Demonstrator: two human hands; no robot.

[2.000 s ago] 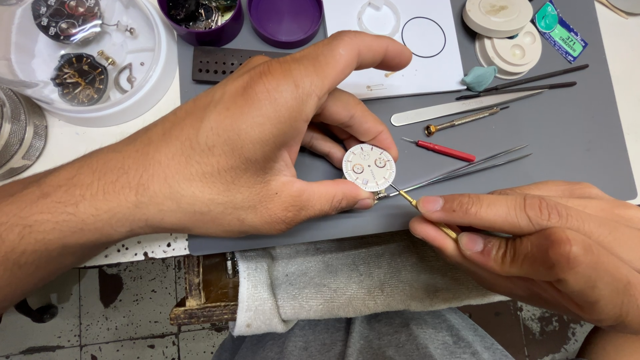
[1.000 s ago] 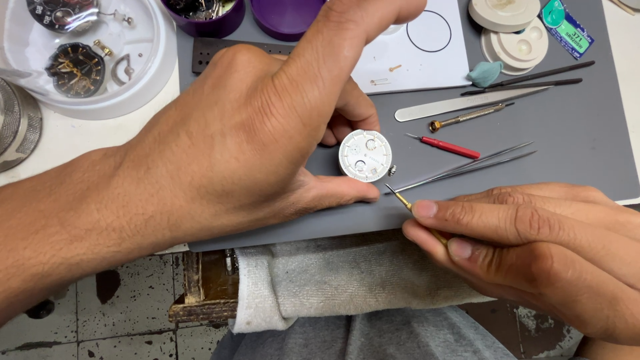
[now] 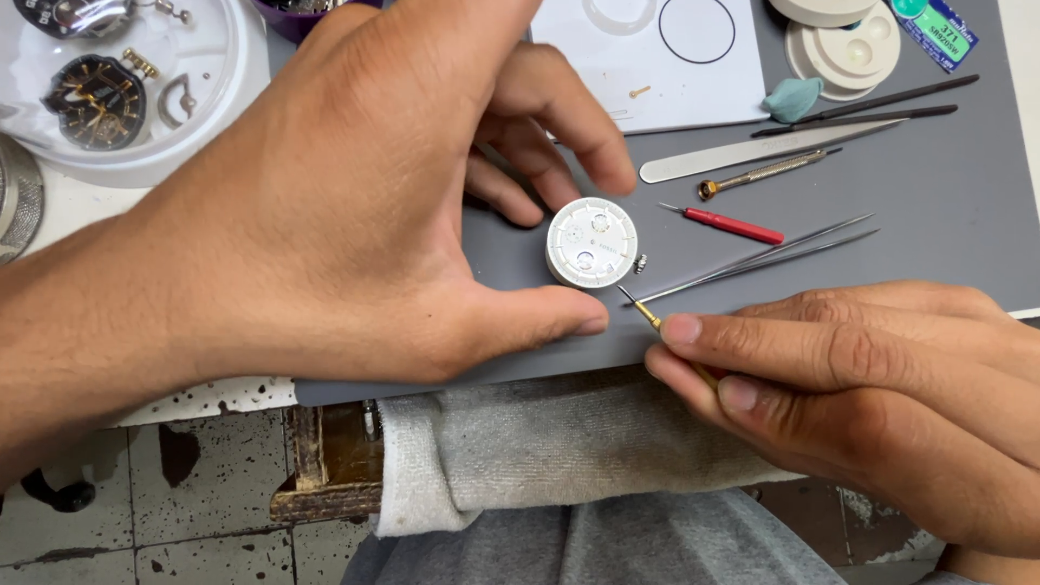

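Note:
A round watch movement with a white dial (image 3: 592,242) sits on the grey mat, its crown and stem (image 3: 641,263) pointing right. Around its left side my left hand (image 3: 390,211) is spread, thumb below it and fingers above; the fingertips seem to hold nothing, though a touch at the dial's upper left edge is hard to tell. My right hand (image 3: 845,366) pinches a brass-coloured fine screwdriver (image 3: 647,314), with its dark tip just below the dial's lower right edge. Steel tweezers (image 3: 756,258) lie just right of that tip.
Right of the dial lie a red-handled tool (image 3: 735,226), a knurled screwdriver (image 3: 764,174) and flat tweezers (image 3: 707,159). Behind are white paper (image 3: 691,89) bearing a small hand and a ring, blue-green putty (image 3: 792,100), and a battery packet (image 3: 942,32). A clear-covered tray (image 3: 236,106) holds watch parts at left.
The dial, between my left thumb and fingers two seconds ago, now rests on the mat, turned so the crown points right. My left thumb and fingers have spread away from it.

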